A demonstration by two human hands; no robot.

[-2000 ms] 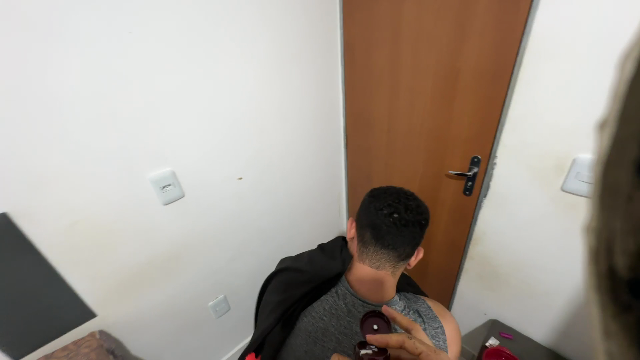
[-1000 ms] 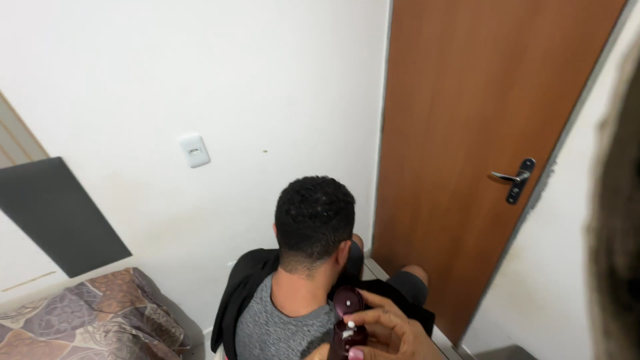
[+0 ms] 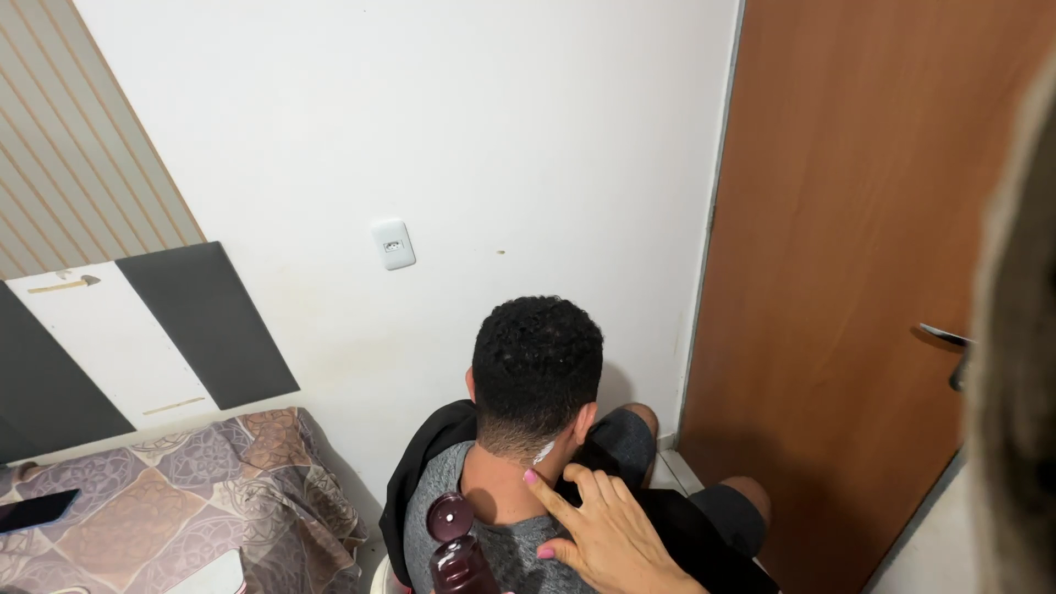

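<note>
A seated person with short dark hair and a grey top has their back to me. A smear of white cream lies on the right side of the neck, below the ear. My right hand, fingers spread, is at the nape with the index fingertip close to the skin just under the cream; it holds nothing. At the lower middle stands a dark maroon bottle with its flip cap up. Only a sliver of my left hand shows beside the bottle at the bottom edge, so its grip is mostly hidden.
To the left is a bed with a patterned cover, bearing a dark phone and a white object. A wall outlet is ahead. On the right is a brown wooden door. A blurred dark shape fills the right edge.
White cream now shows on the neck. My right hand has come away from the bottle's open cap, where it was a second ago, to the nape. The view has swung left.
</note>
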